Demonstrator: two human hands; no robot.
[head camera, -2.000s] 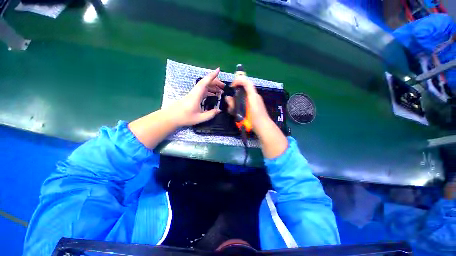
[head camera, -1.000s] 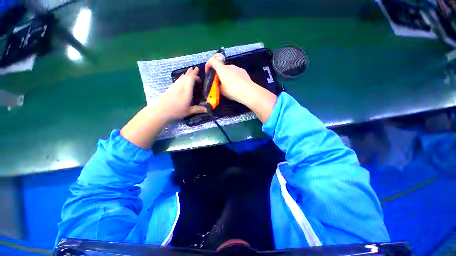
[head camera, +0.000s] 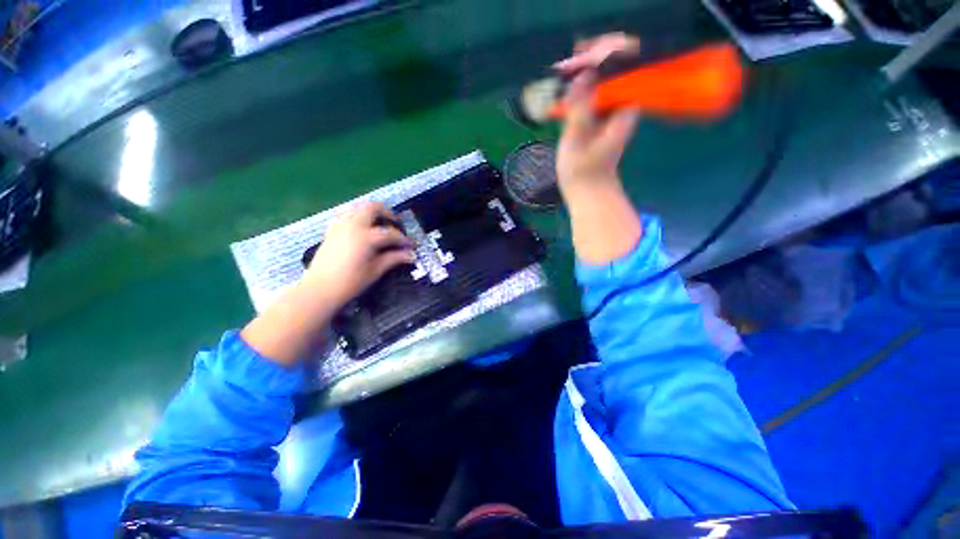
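A flat black housing (head camera: 474, 253) lies tilted on a silvery foam sheet (head camera: 276, 263). Bright angular shapes show at its middle and near its right end. My left hand (head camera: 363, 250) rests on the housing's left part with fingers curled; whether it pinches anything is hidden. My right hand (head camera: 595, 116) is raised beyond the housing to the right, gripping the orange electric screwdriver (head camera: 679, 84), which is blurred and held roughly level. Its black cord (head camera: 753, 195) curves down past my right sleeve. A round dark screw dish (head camera: 532, 174) touches or nearly touches the housing's right end.
The green worktop (head camera: 137, 263) carries another housing (head camera: 284, 8) and round dish (head camera: 201, 44) at the far left. More housings lie at the left edge and at the far right (head camera: 784, 15). Crumpled whitish bags (head camera: 805, 290) show below the near edge at right.
My right hand has lifted the screwdriver off the housing, up and to the right. My left hand stays at the housing's left part. The view has turned, so the housing appears more tilted.
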